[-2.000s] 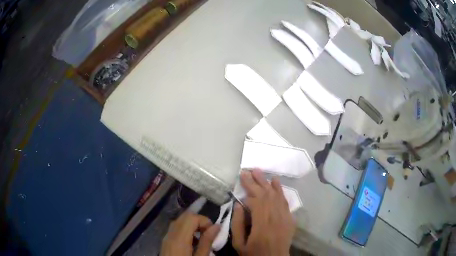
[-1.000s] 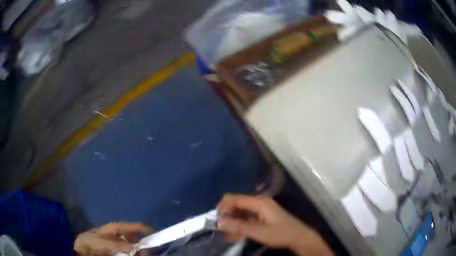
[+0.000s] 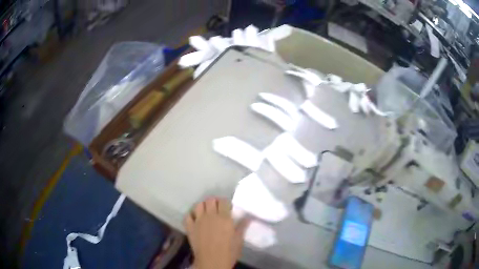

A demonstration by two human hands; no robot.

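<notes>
My left hand (image 3: 212,234) lies palm down at the front edge of the cream table, blurred, fingers pointing away. Its thumb side touches or overlaps the nearest white pointed tabs (image 3: 257,199); no grip shows. More white tabs (image 3: 286,157) run in a chain away across the table, pointing to both sides. A narrow white strip (image 3: 97,237) hangs or lies over the blue surface at the left, with a wider white piece at its lower end. My right hand is not in view.
A blue phone (image 3: 353,231) lies by the machine's needle plate (image 3: 325,184). The sewing machine (image 3: 420,163) stands at the right. A wooden tray (image 3: 152,126) holds yellow-brown spools. A clear plastic bag (image 3: 113,84) is beyond it. More white tabs (image 3: 231,44) lie along the table's far edge.
The view has swung back to the table. Both hands were over the blue surface with a white piece; now my left hand is on the table and my right is out of view.
</notes>
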